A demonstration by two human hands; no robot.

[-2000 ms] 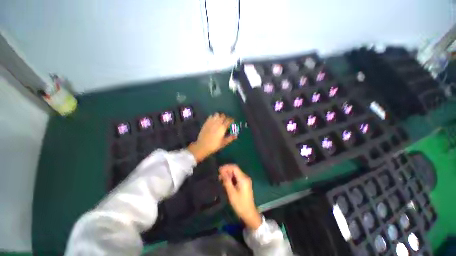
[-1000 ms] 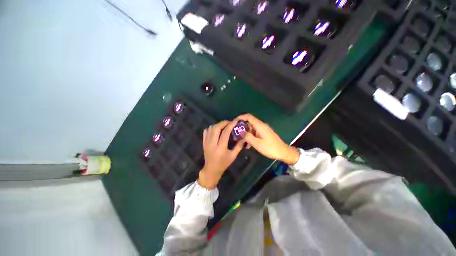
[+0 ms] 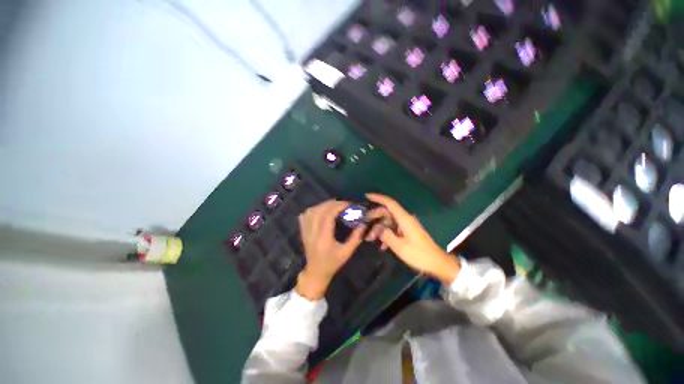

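My left hand (image 3: 324, 241) pinches a round black-rimmed lens unit (image 3: 352, 216) with white-purple glare, above the right part of the work tray. My right hand (image 3: 411, 238) is close beside it, fingers curled around a small dark piece (image 3: 383, 223), blurred; whether it touches the lens unit is unclear. The black work tray (image 3: 259, 271) lies flat under and left of my hands, with a row of several lens units (image 3: 273, 199) along its wall-side edge. My hands and sleeves hide part of it.
A single dark lens (image 3: 331, 157) and pale specks (image 3: 361, 153) lie on the green mat (image 3: 206, 300). A thick foam tray stack (image 3: 420, 161) with purple-glare lenses stands beyond. Another stack (image 3: 559, 214) is at right. A yellow-white container (image 3: 160, 248) stands at left.
My hands first moved from apart to together at the lens unit. Since then my right hand has drawn slightly away, and a dark piece shows in its fingers. The view has turned.
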